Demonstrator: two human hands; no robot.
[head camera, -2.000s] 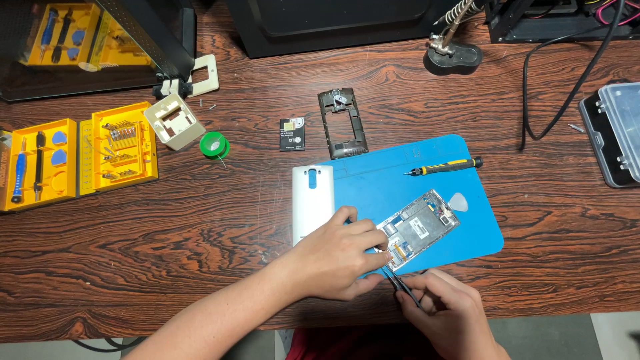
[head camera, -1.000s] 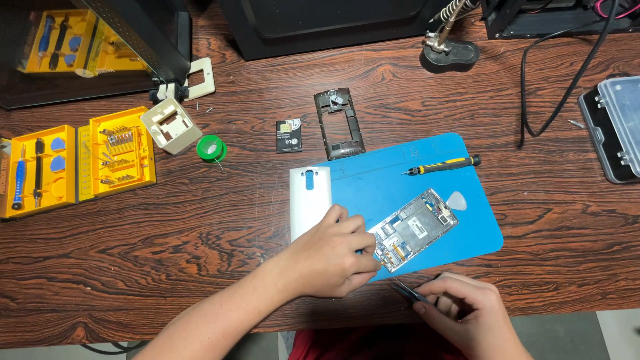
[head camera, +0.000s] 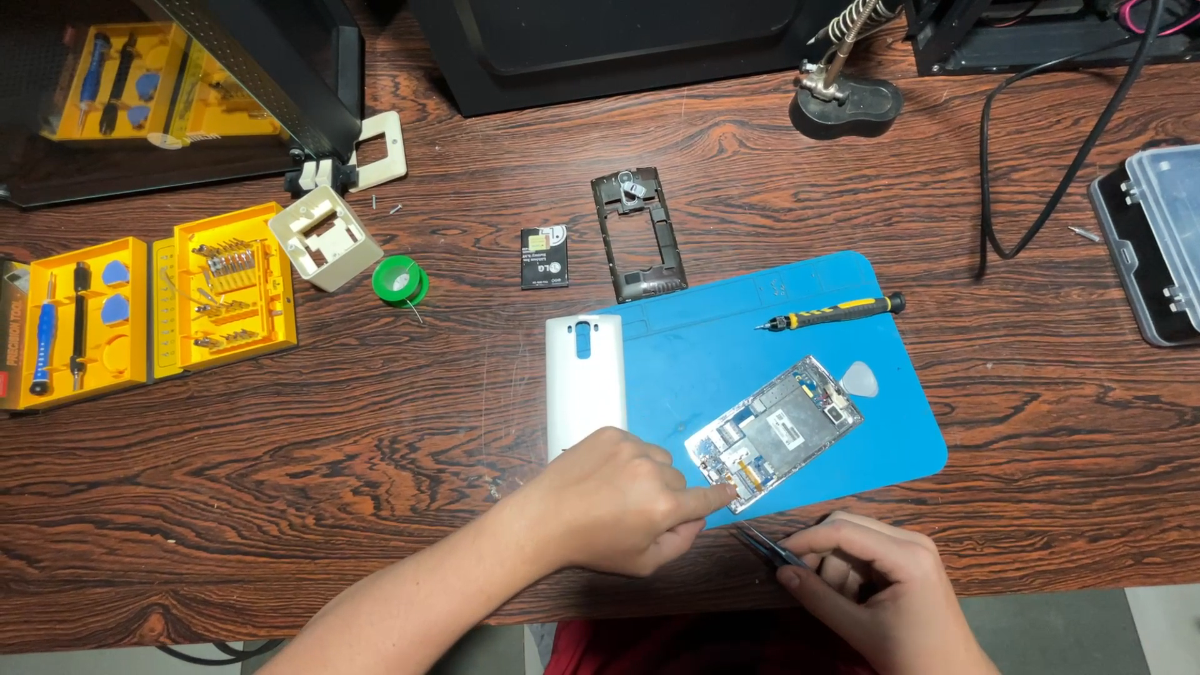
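An opened smartphone (head camera: 783, 431) with its circuit board bare lies slanted on a blue work mat (head camera: 656, 375). My left hand (head camera: 633, 502) touches the phone's lower left end with an extended index finger, its other fingers curled. Between the thumb and fingers of my right hand (head camera: 867, 572) are dark tweezers (head camera: 769, 548), their tips just below the phone. A white phone back cover (head camera: 584, 384) lies partly under my left hand. A yellow and black precision screwdriver (head camera: 830, 312) and a clear triangular opening pick (head camera: 860, 380) rest on the mat.
Beyond the mat are a dark phone mid-frame (head camera: 640, 234) and a phone battery (head camera: 545, 258). To the left sit a green solder spool (head camera: 399, 281), a cream plastic box (head camera: 326, 239) and a yellow bit case (head camera: 150, 309). A soldering iron stand (head camera: 846, 106), a black cable (head camera: 987, 187) and a clear-lidded case (head camera: 1162, 234) occupy the right.
The left index finger now points out onto the phone's lower end, where the fingers were bunched before. My right hand still holds the tweezers, lower than two seconds ago.
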